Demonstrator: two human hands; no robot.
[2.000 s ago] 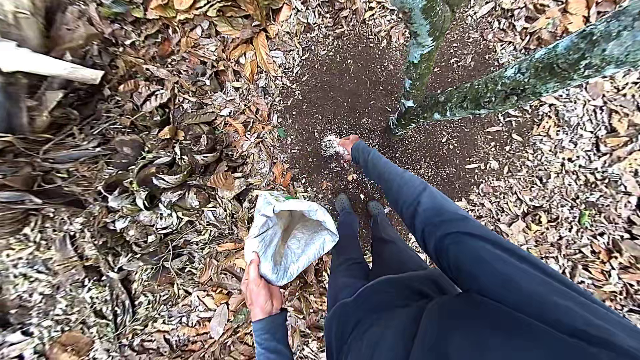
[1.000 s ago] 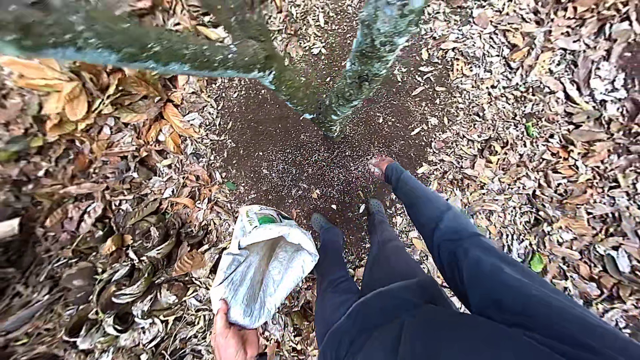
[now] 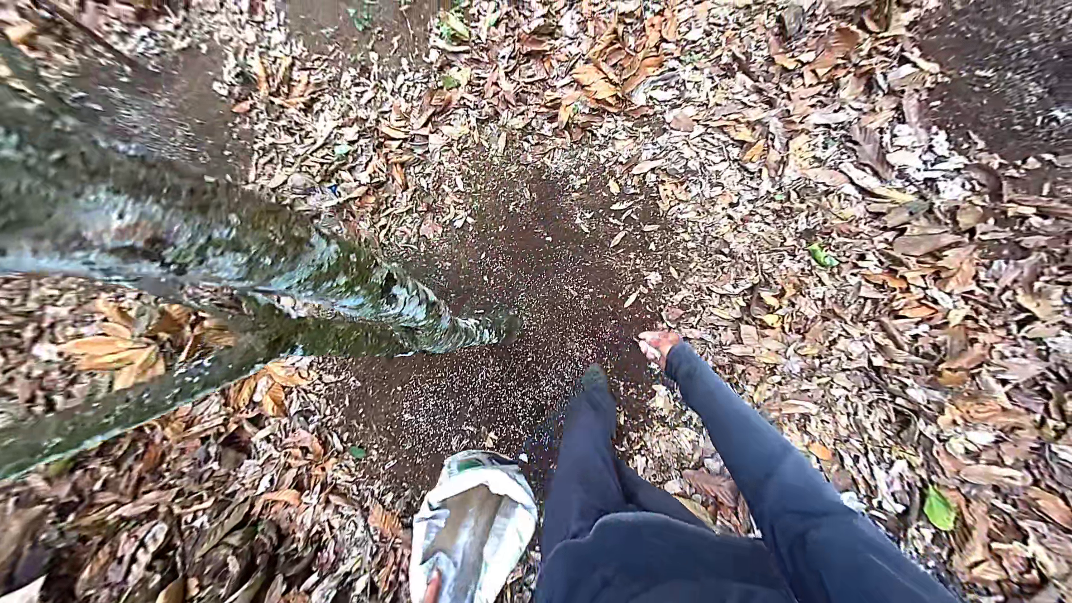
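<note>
A white woven sack [image 3: 474, 536] with its mouth wide apart hangs at the bottom centre. My left hand [image 3: 432, 586] grips its near rim; only a finger shows at the frame's lower edge. What lies deep in the sack cannot be made out. My right hand [image 3: 659, 345] is held out over the edge of the dark bare soil, to the right of my foot. Its fingers look curled, and whether anything is inside them cannot be seen. Pale granules [image 3: 519, 381] lie scattered over the soil around the base of the tree trunk [image 3: 452, 327].
Mossy, forked tree stems [image 3: 209, 243] reach in from the left. Dry leaf litter [image 3: 804, 276] surrounds the soil patch. My shoe [image 3: 595, 378] stands on the soil near the trunk. Another dark soil patch [image 3: 1005, 75] lies at the upper right.
White granules at my right hand two seconds ago now lie spread across the soil. The left hand still holds the sack. The view has swung round the tree.
</note>
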